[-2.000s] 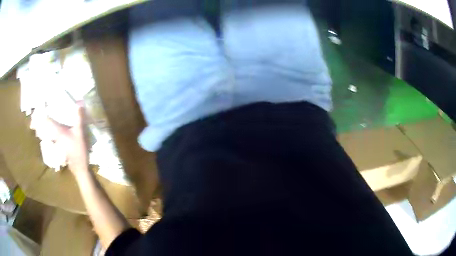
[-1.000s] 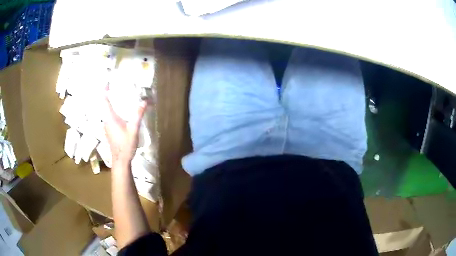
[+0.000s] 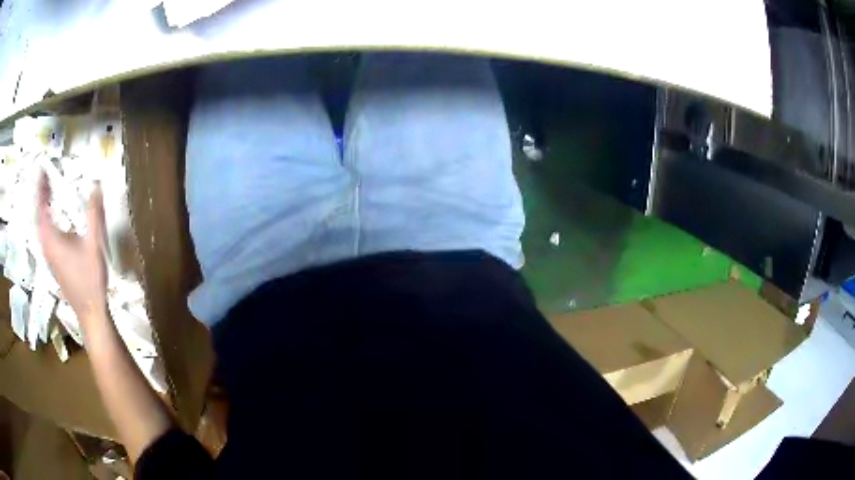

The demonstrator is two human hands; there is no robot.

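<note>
My left hand (image 3: 77,258) is over the heap of loose white pieces (image 3: 127,305) in the open brown carton (image 3: 159,216) at the left. Its thumb and fingers are spread apart, and I see nothing clearly held in it. White pieces show between and around the fingers, a little overexposed, so touch is hard to tell. My right hand is out of the picture; only a black sleeve shows at the bottom right.
The white tabletop (image 3: 422,33) crosses the top, with a pale piece (image 3: 192,9) on it. My legs in light blue jeans are under its edge. An open brown carton (image 3: 656,352) stands on the green floor (image 3: 637,258) at right, beside a dark cabinet (image 3: 731,197).
The view has swung right, so the left carton sits nearer the left rim and more of the cabinet and right carton shows. My left hand stays over the white pieces, fingers spread.
</note>
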